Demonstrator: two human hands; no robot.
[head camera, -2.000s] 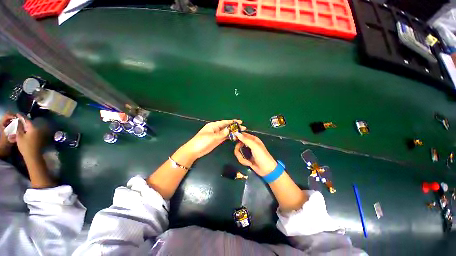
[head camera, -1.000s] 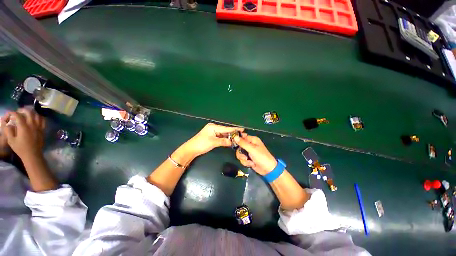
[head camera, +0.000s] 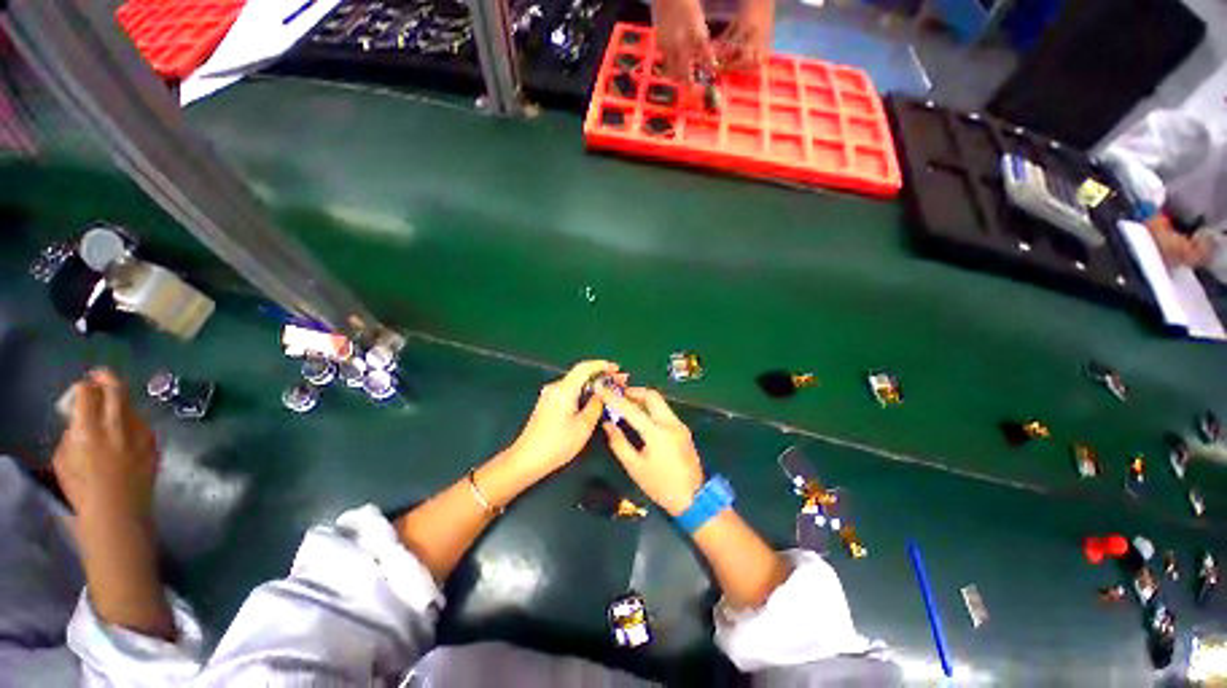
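My left hand (head camera: 567, 410) and my right hand (head camera: 653, 441) meet at the middle of the bench. Both grip a small watch housing (head camera: 602, 387) with a shiny rim, mostly hidden by the fingers. A dark piece shows under my right fingers; whether it is joined to the housing, I cannot tell. A dark display module (head camera: 612, 501) with an orange tail lies just below my hands. An open watch housing (head camera: 628, 620) lies nearer to me. Loose displays with flex cables (head camera: 820, 505) overlap to the right of my right hand.
Silver-rimmed pieces (head camera: 354, 375) cluster by the metal post (head camera: 256, 202). A neighbour's hand (head camera: 105, 450) is at far left. Another person's hands reach over the red-orange tray (head camera: 807, 128). A blue stick (head camera: 928, 608), a pale strip (head camera: 973, 606) and red caps (head camera: 1105, 548) lie right.
The view has tilted up, showing more of the far side and another person's hands at the red-orange tray. Small parts across the seam sit further left. My hands still hold the housing together.
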